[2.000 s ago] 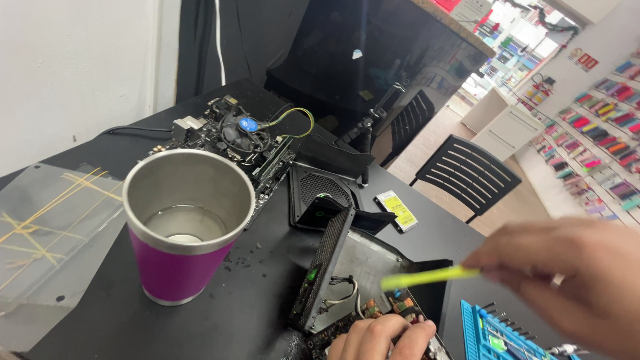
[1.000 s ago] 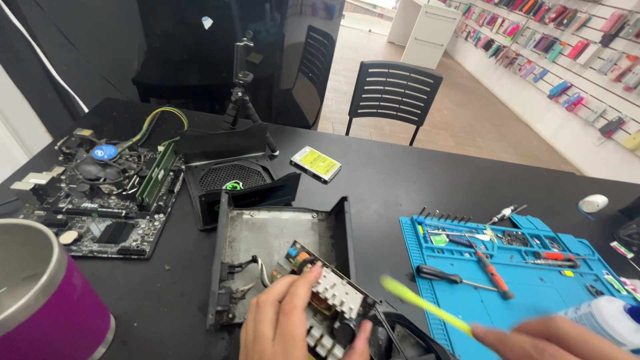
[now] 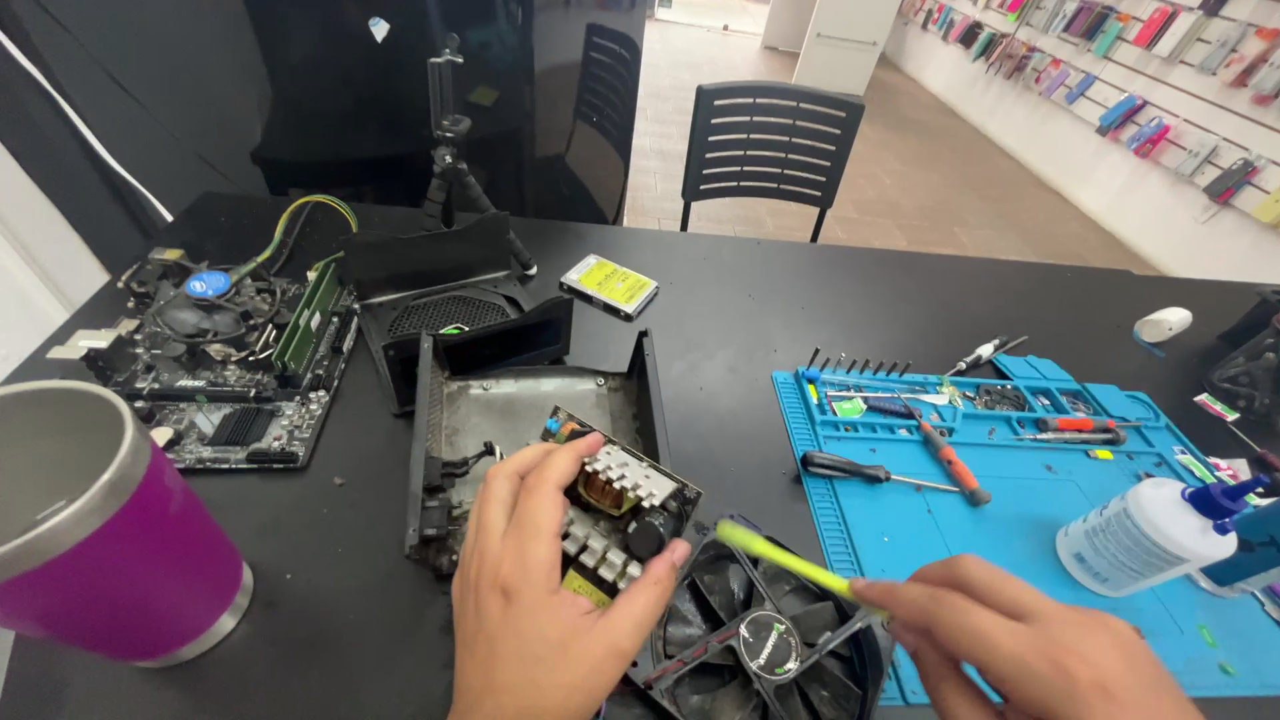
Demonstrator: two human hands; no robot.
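My left hand [image 3: 560,580] grips a circuit board with silvery heatsinks and a copper coil [image 3: 625,490], tilted over the open metal power supply casing [image 3: 540,395]. In my right hand [image 3: 1010,640] is a slim yellow-green brush or stick [image 3: 785,560]; its far end points at the board without touching it, and its tip is too blurred to identify. A black cooling fan [image 3: 770,640] lies below, between the hands. Behind the casing rests a black cover with a round fan grille [image 3: 455,315].
A purple metal tumbler [image 3: 120,540] and a motherboard with cooler [image 3: 215,350] are at left. A hard drive [image 3: 610,285] and a small tripod [image 3: 450,150] stand farther back. At right, a blue repair mat [image 3: 960,560] holds screwdrivers [image 3: 945,460] and a white bottle [image 3: 1145,535].
The view has swung right and the repair mat shows more fully. The board is now raised and tilted in my left hand. My right hand keeps hold of the yellow-green tool.
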